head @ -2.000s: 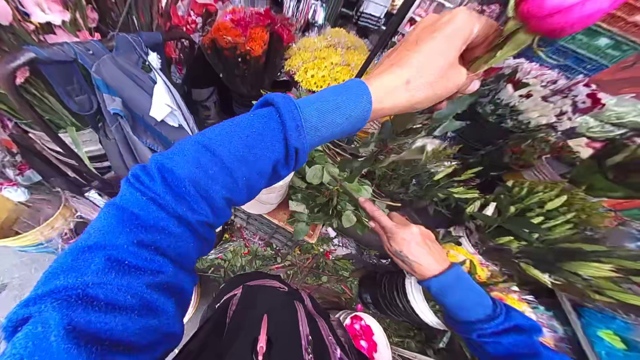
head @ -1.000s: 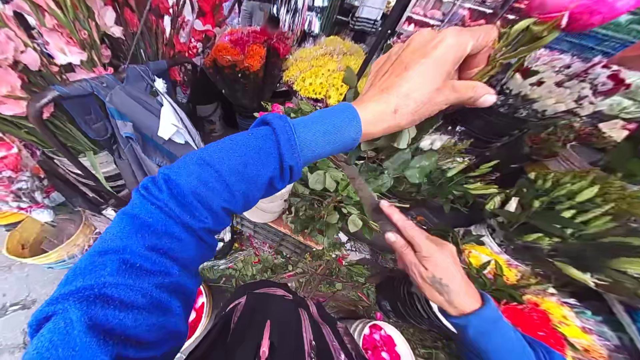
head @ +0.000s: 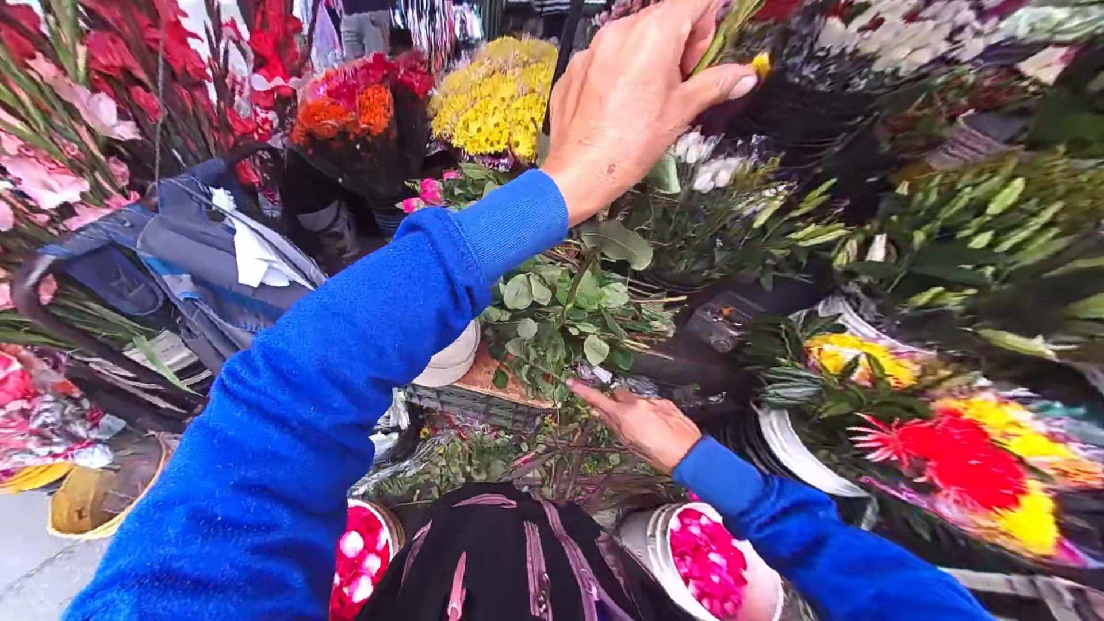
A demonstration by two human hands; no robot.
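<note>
My left hand (head: pixel 634 99) is raised at the top centre, its fingers closed on a green flower stem (head: pixel 729 34); the bloom is out of view. Lower down, my right hand (head: pixel 651 423) is beside leafy rose stems (head: pixel 578 319), its index finger stretched toward them. Whether it grips anything is not plain; its palm side is hidden. The cut greenery lies over a crate (head: pixel 474 405) with a board on top. Two white buckets with pink and red petals (head: pixel 707 561), (head: pixel 358 552) stand low on either side of my dark clothing.
Yellow flowers (head: pixel 496 99) and an orange and red bouquet (head: pixel 362 99) stand at the back. A grey-blue bag (head: pixel 198 241) hangs on a cart handle at left, near a yellow basket (head: pixel 108 492). Buckets of green foliage (head: pixel 975 233) and a red and yellow bouquet (head: pixel 957 448) are at right.
The pink bloom above my left hand has left the view. A dark blade-like thing beside my right hand one second ago does not show plainly now.
</note>
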